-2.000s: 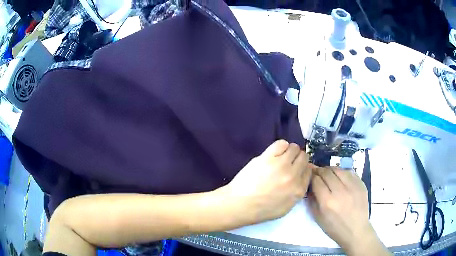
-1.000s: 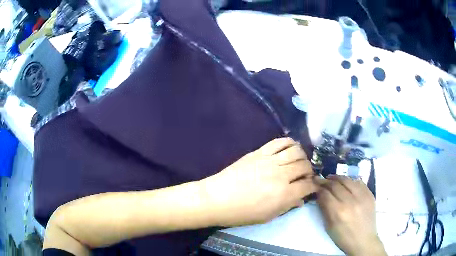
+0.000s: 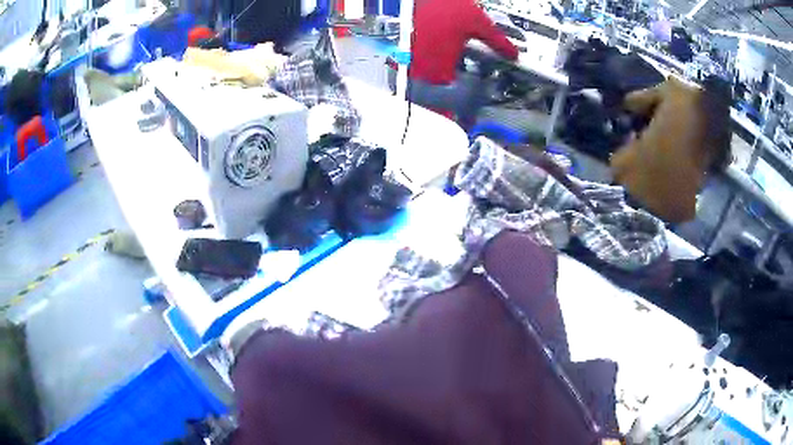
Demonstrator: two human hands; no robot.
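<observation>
The dark purple lining [image 3: 417,374] spreads over the white table at the bottom centre and is cut off by the lower edge. A thin light-flecked seam or zipper line [image 3: 543,348] runs down across it to the right. The fuzzy plaid shell [image 3: 556,204] lies behind and along the lining's upper edge. The sewing machine head [image 3: 678,408] shows blurred and partly at the lower right; its needle area is hidden. A tiny skin-coloured patch, possibly my left hand [image 3: 611,441], touches the bottom edge by the seam; its grip cannot be told. My right hand is out of the picture.
A white box with a round fan grille [image 3: 261,109] stands on the left table, near a black phone [image 3: 219,258] and dark bundled pieces [image 3: 339,204]. A blue bin [image 3: 130,408] is at lower left. A person in red [image 3: 448,43] and one in brown [image 3: 665,148] are behind.
The view has swung up and left, showing more of the room. The machine has shifted to the lower right of the picture, and both hands have dropped almost wholly out of view.
</observation>
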